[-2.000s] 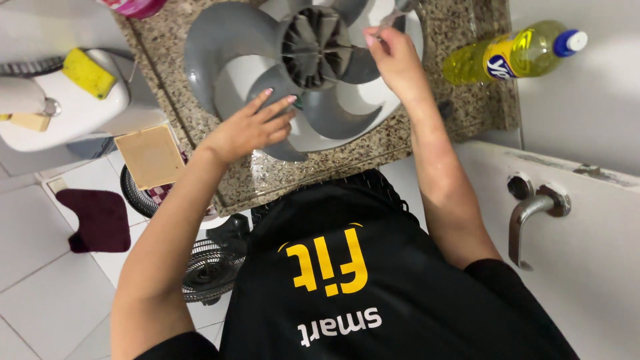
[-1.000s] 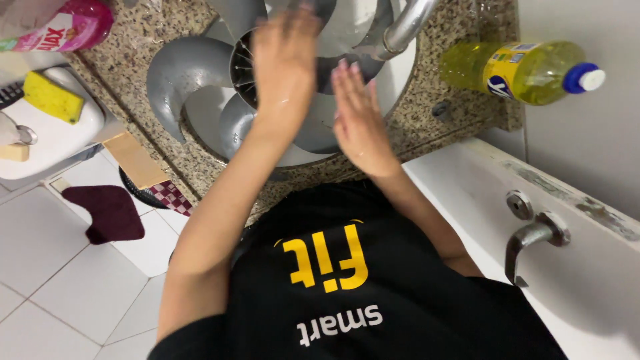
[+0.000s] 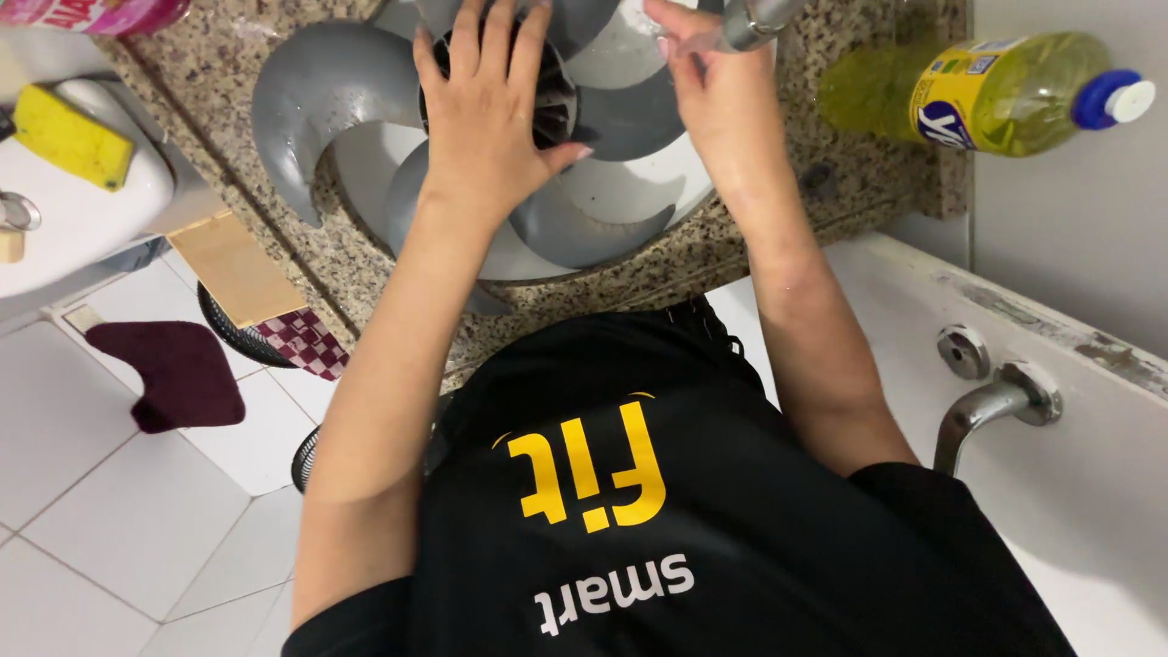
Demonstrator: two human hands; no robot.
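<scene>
A grey plastic fan blade rotor (image 3: 338, 78) lies over a white sink basin (image 3: 630, 187) set in a speckled granite counter. My left hand (image 3: 484, 119) is spread over the rotor's dark ribbed hub, fingers on its far rim and thumb out to the right. My right hand (image 3: 721, 100) is under the end of a metal faucet (image 3: 762, 18), thumb and fingers curled close together above a blade at the right. Something clear, perhaps water, shows at its fingertips; whether it grips anything is not plain.
A bottle of yellow liquid (image 3: 995, 96) lies or stands right of the sink. A pink bottle (image 3: 119, 11) is at the upper left, a yellow sponge (image 3: 73, 137) on the white toilet tank or ledge. The granite counter edge (image 3: 265, 246) runs before me; a door with a metal handle (image 3: 995, 401) is at right.
My right hand has moved away from the blade near the hub, up to the faucet's end. My left hand, blurred over the hub a second ago, now rests spread on it.
</scene>
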